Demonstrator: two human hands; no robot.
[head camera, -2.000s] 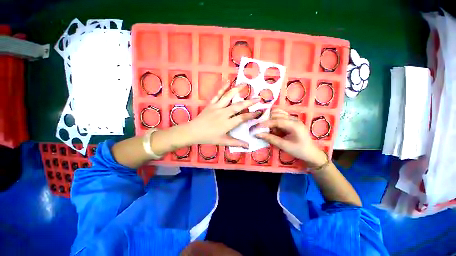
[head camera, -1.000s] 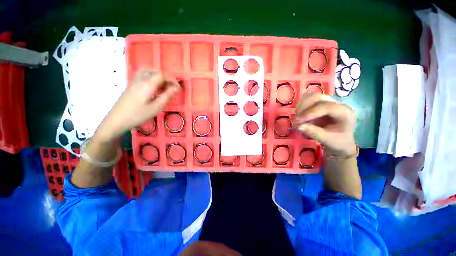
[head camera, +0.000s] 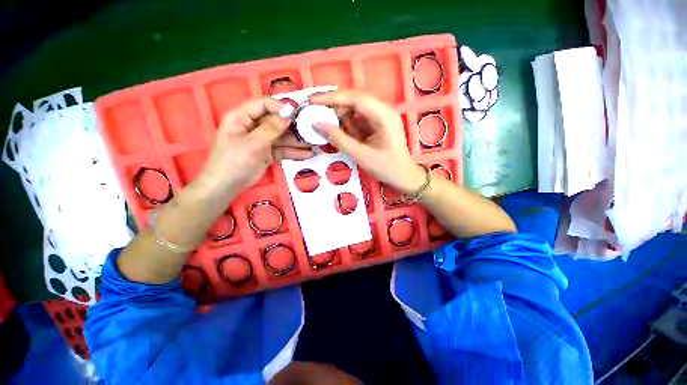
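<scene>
A white round sticker disc (head camera: 315, 120) lies over a dark-edged ring (head camera: 297, 134) between my hands, above the red tray (head camera: 169, 86). My left hand (head camera: 245, 143) grips the ring from the left. My right hand (head camera: 377, 139) has its thumb on the disc and its fingers behind it. Most of the ring is hidden by the disc and fingers. A die-cut sticker sheet (head camera: 331, 227) with round holes lies on the tray below my hands, its top part covered by them. Other rings (head camera: 265, 218) sit in tray pockets.
Waste sheets (head camera: 79, 180) with holes lie left of the tray. Small overlapping white circles (head camera: 480, 83) lie at its upper right. A stack of white strips (head camera: 576, 120) and a wrinkled whitish pile (head camera: 651, 113) are on the right. A second red tray (head camera: 69, 319) shows at lower left.
My hands have come together over the tray, now with a ring and disc between them. The view has turned, so the tray appears tilted and further left.
</scene>
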